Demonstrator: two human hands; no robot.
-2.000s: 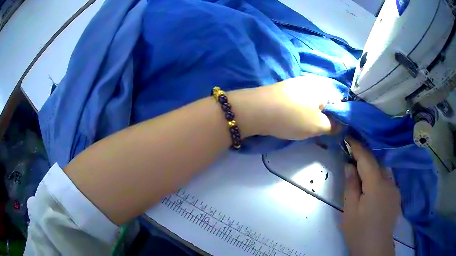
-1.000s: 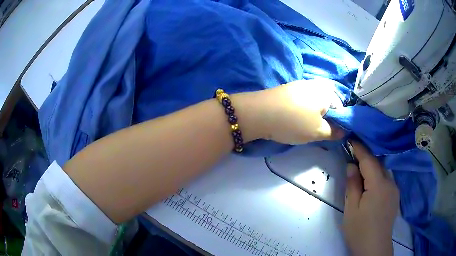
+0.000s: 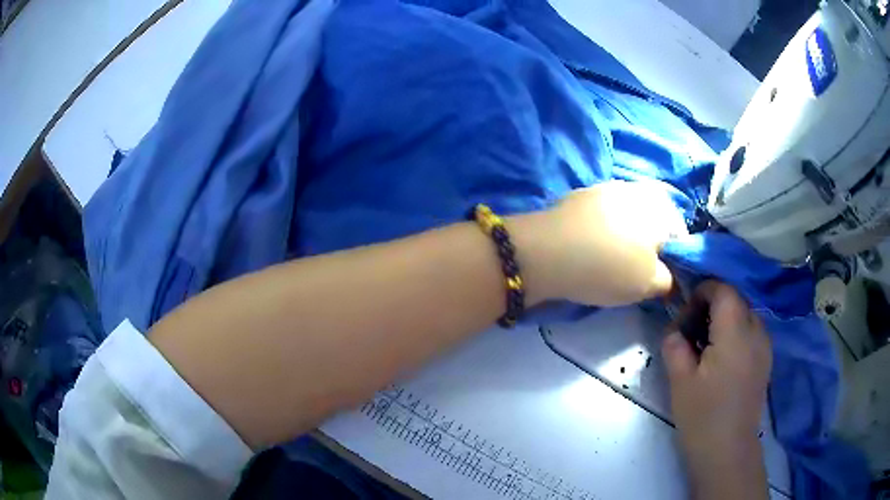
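A large blue garment (image 3: 420,117) lies bunched over the white table and runs under the sewing machine head (image 3: 805,127). My left hand (image 3: 620,244), overexposed by the lamp, grips a folded edge of the garment beside the needle area. My right hand (image 3: 722,361) is just right of and below it, fingers curled around small dark thread snips (image 3: 697,322), mostly hidden in the fingers. The snips are close to the cloth edge. The needle and presser foot are hidden. A strip of the blue cloth hangs down right of my right hand.
A printed ruler (image 3: 459,444) runs along the table's near side. The machine bed plate (image 3: 625,366) has small dark specks. A round knob (image 3: 829,293) sticks out at the right. Another white table (image 3: 68,59) is at upper left, with plastic bags (image 3: 44,352) below.
The view has shifted, so the machine's blue label shows more. My right fingers have curled more tightly around the snips. My left hand still holds the cloth edge.
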